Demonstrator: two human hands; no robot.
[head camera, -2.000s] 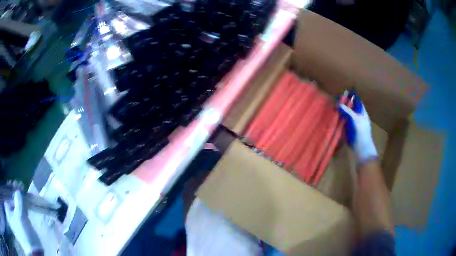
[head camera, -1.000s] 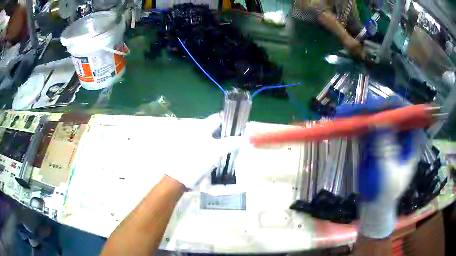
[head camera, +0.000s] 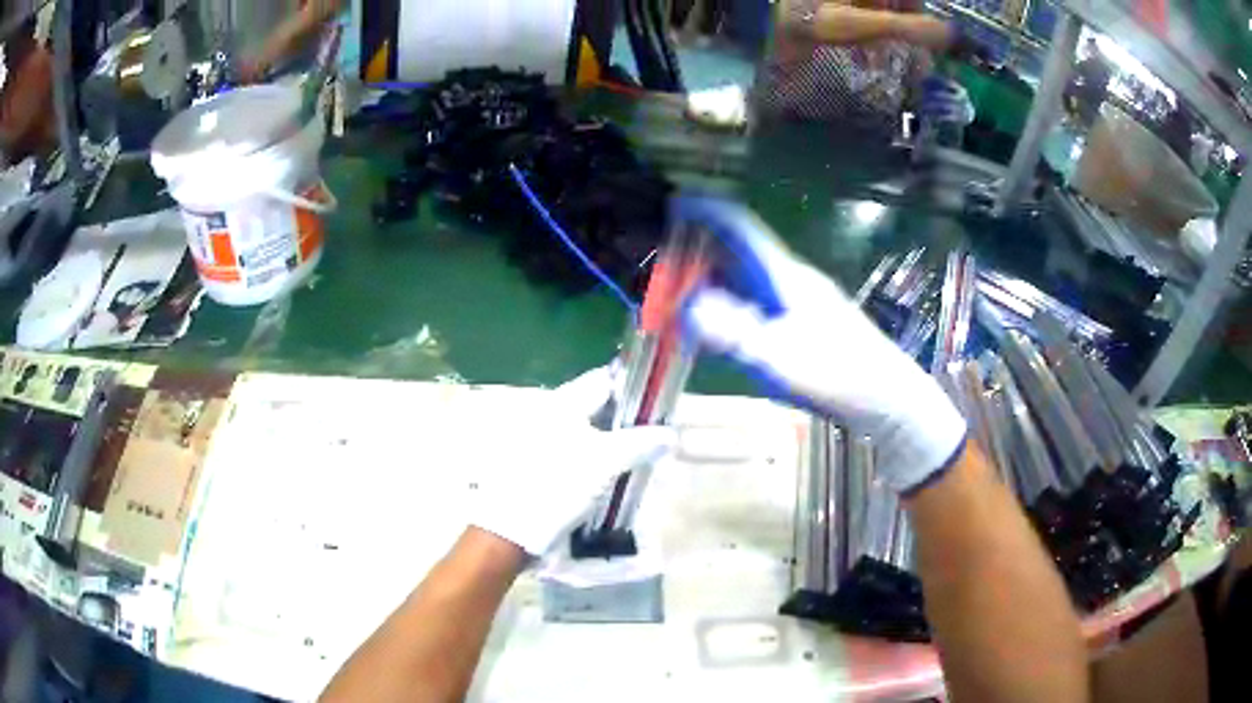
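A small bundle of silver metal tubes (head camera: 640, 398) stands nearly upright, slightly tilted, with black end fittings (head camera: 604, 541) at its lower end. My left hand (head camera: 560, 460), in a white glove, is closed around the tubes at mid-height. My right hand (head camera: 769, 309), gloved white and blue and blurred, is at their top end, its fingers around a red rod (head camera: 665, 289). Most of the rod is hidden; a red strip shows along the tubes below it. A grey metal plate (head camera: 601, 599) lies just below the black fittings.
Finished-looking silver tubes with black ends (head camera: 1016, 412) fan out at the right. A black heap (head camera: 549, 179) with a blue cord (head camera: 566, 236) lies behind the tubes. A white bucket (head camera: 247, 206) stands back left. A person (head camera: 865, 62) is across the bench.
My right hand has moved left and up from above the fanned tubes to the bundle's top. The red rod has gone from level to steep. My left hand still holds the tubes.
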